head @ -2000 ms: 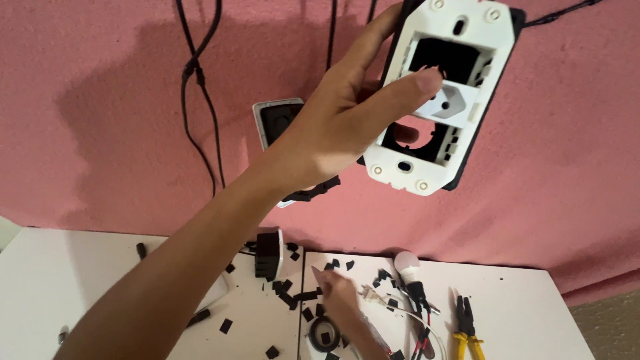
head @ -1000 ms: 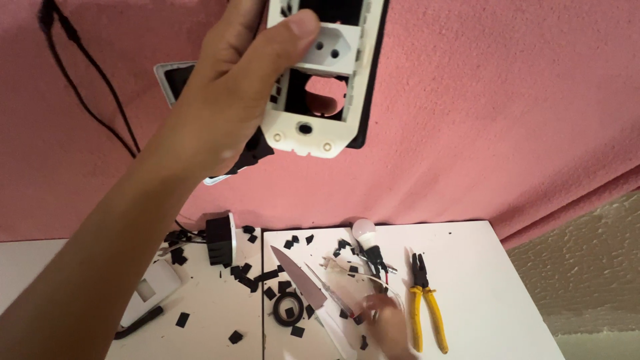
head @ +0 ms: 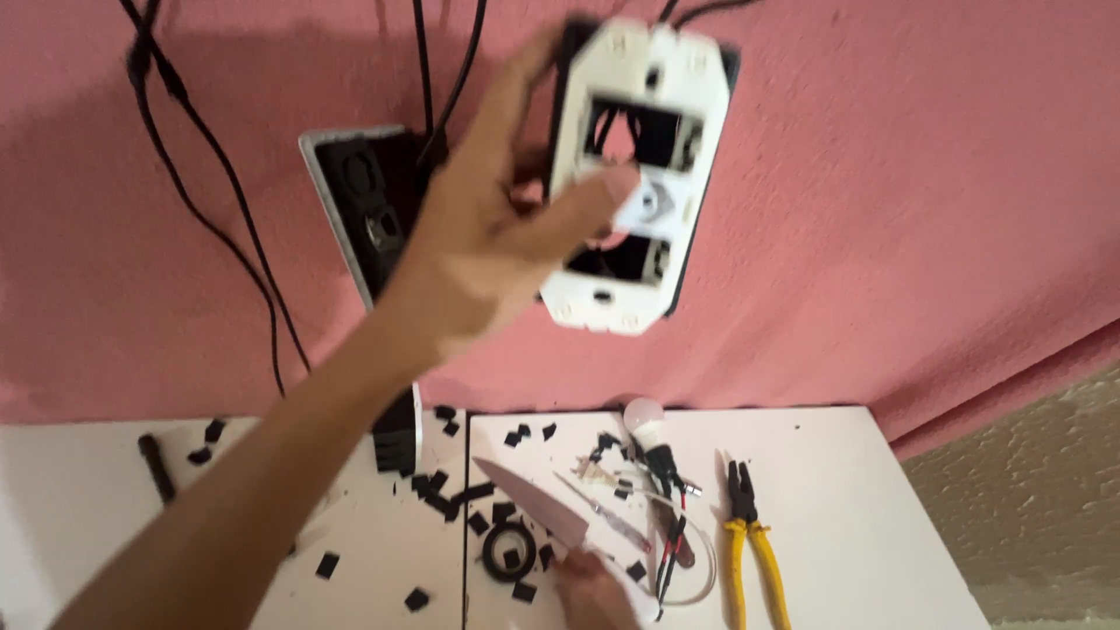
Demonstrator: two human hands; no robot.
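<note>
My left hand (head: 490,227) grips a dark electrical box with a white mounting frame (head: 569,166), its thumb on the white socket module (head: 652,201) in the middle slot. The slots above and below the module have no module in them. Behind my wrist is another dark box with a white rim (head: 328,210), partly hidden. My right hand (head: 595,591), blurred at the bottom edge, is at the white handle of a kitchen knife (head: 534,503); its grip is unclear. A thin screwdriver (head: 612,516) lies beside the knife.
Yellow-handled pliers (head: 744,525), a light bulb (head: 646,420) in a black socket with wires and a black tape roll (head: 509,551) lie on the white table (head: 840,490). Black scraps are scattered around. Black cables (head: 219,157) hang before the pink fabric.
My right hand was over the screwdriver and wires one second ago and is now at the knife's handle. My left hand still holds the box and frame. The view has shifted.
</note>
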